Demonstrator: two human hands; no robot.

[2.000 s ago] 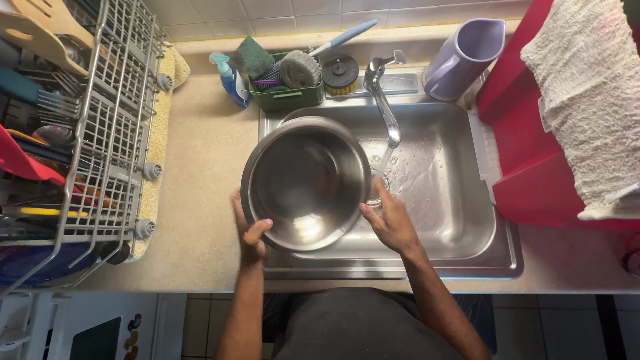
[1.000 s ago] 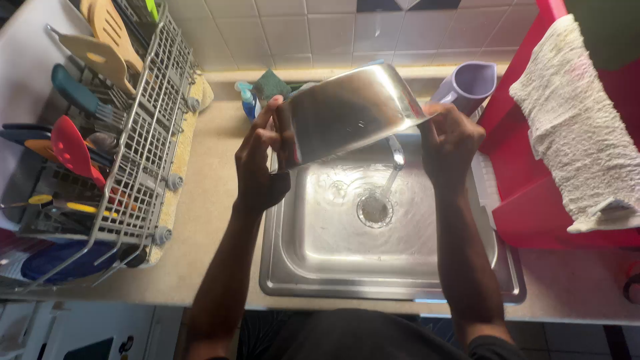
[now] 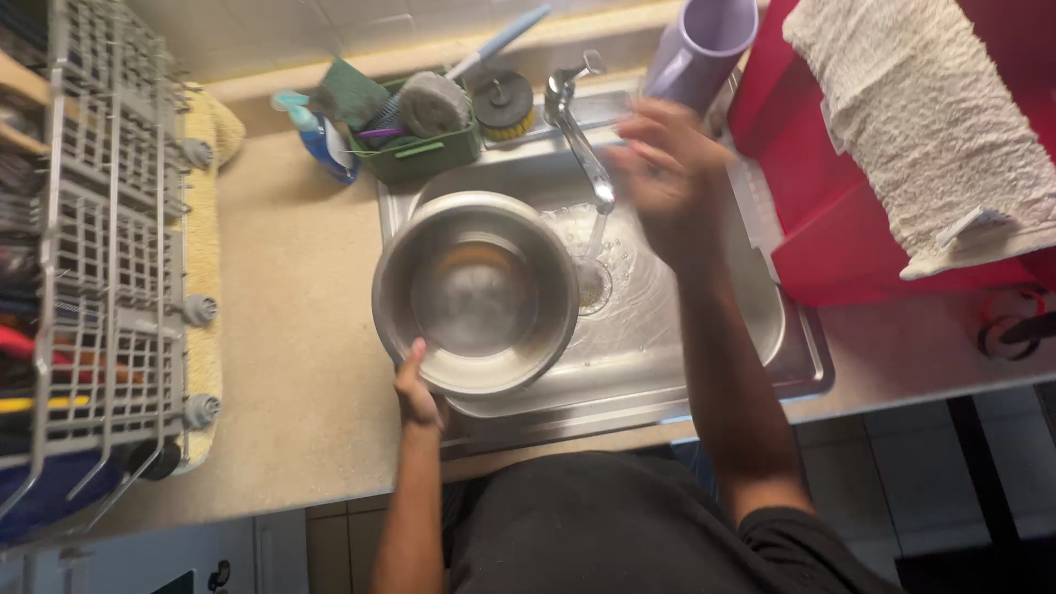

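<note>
A round stainless steel bowl (image 3: 475, 293) is held over the left side of the metal sink (image 3: 643, 346), its open top facing the camera. My left hand (image 3: 419, 388) grips its lower left rim, thumb inside. My right hand (image 3: 672, 165), blurred, is off the bowl, raised just right of the chrome faucet (image 3: 577, 140), with nothing seen in it; its fingers look apart. Water runs from the spout into the sink by the drain (image 3: 592, 285). Behind my right hand stands a purple pitcher (image 3: 701, 49), partly covered by the fingers.
A green caddy (image 3: 429, 157) with scrubbers and a blue spray bottle (image 3: 326, 144) stand behind the sink. Left is a wire dish rack (image 3: 115, 247) on a yellow towel (image 3: 202, 272). On the right, a white cloth (image 3: 924, 124) hangs over a red container (image 3: 850, 239).
The bowl, tilted up in both hands a second ago, is now lower with its inside facing the camera. My right hand has let go of it and moved beside the faucet.
</note>
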